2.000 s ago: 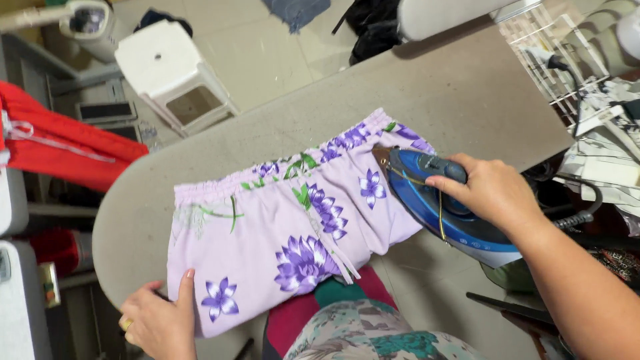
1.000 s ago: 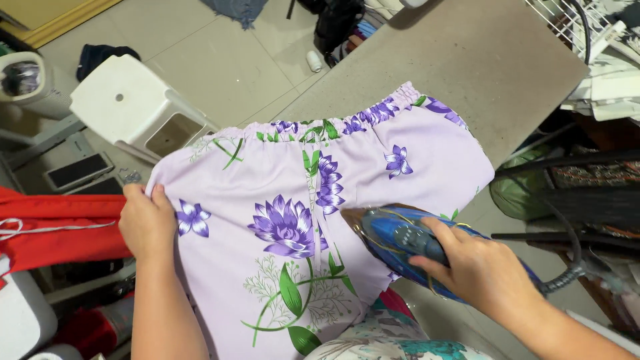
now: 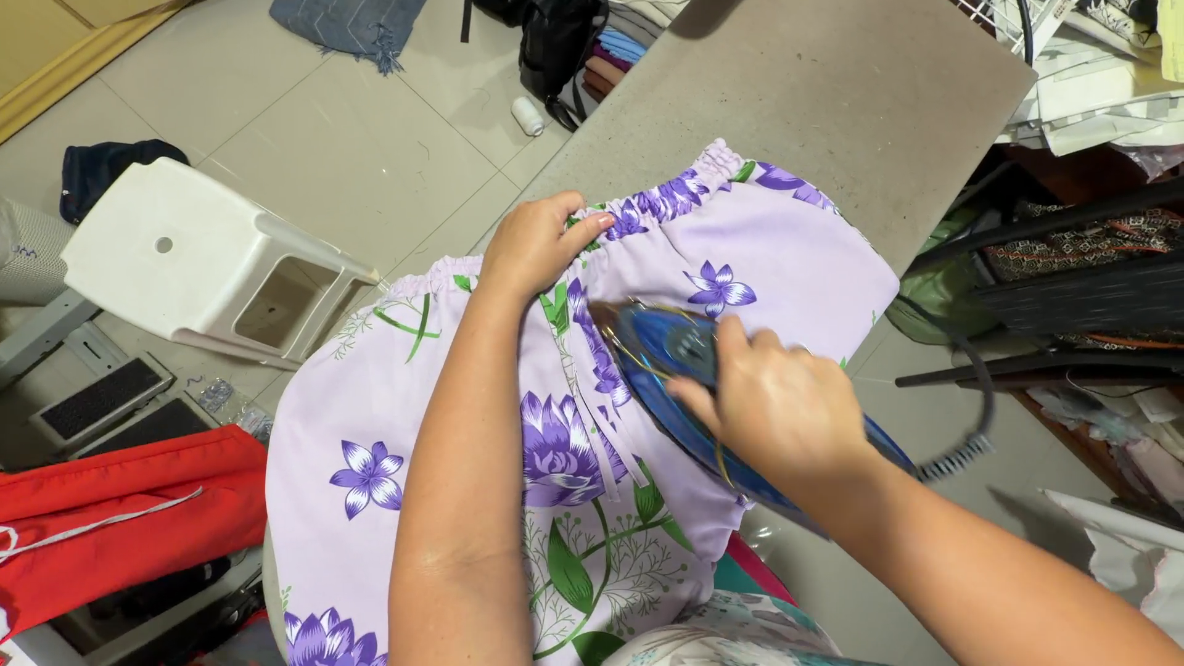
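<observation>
A lilac garment (image 3: 462,370) with purple flowers, green leaves and a gathered elastic waistband lies spread over the board. My left hand (image 3: 539,242) is on the waistband near its middle, thumb and fingers on the gathered cloth; whether it pinches the cloth is hard to tell. My right hand (image 3: 777,398) grips the handle of a blue electric iron (image 3: 661,370), whose tip points up and left beside the drawstring, below my left hand. The iron's soleplate is hidden, and a dark cord runs from its heel to the right.
The grey ironing surface (image 3: 823,102) extends to the upper right. A white plastic stool (image 3: 166,245) stands at the left, above a red cloth (image 3: 129,518). A white thread spool (image 3: 527,117) lies on the tiled floor. Dark bars (image 3: 1064,296) and piled papers (image 3: 1091,92) are at the right.
My left hand has gone from the garment's left edge to the middle of the waistband. The iron, in my right hand throughout, has moved from the right part of the garment toward the drawstring.
</observation>
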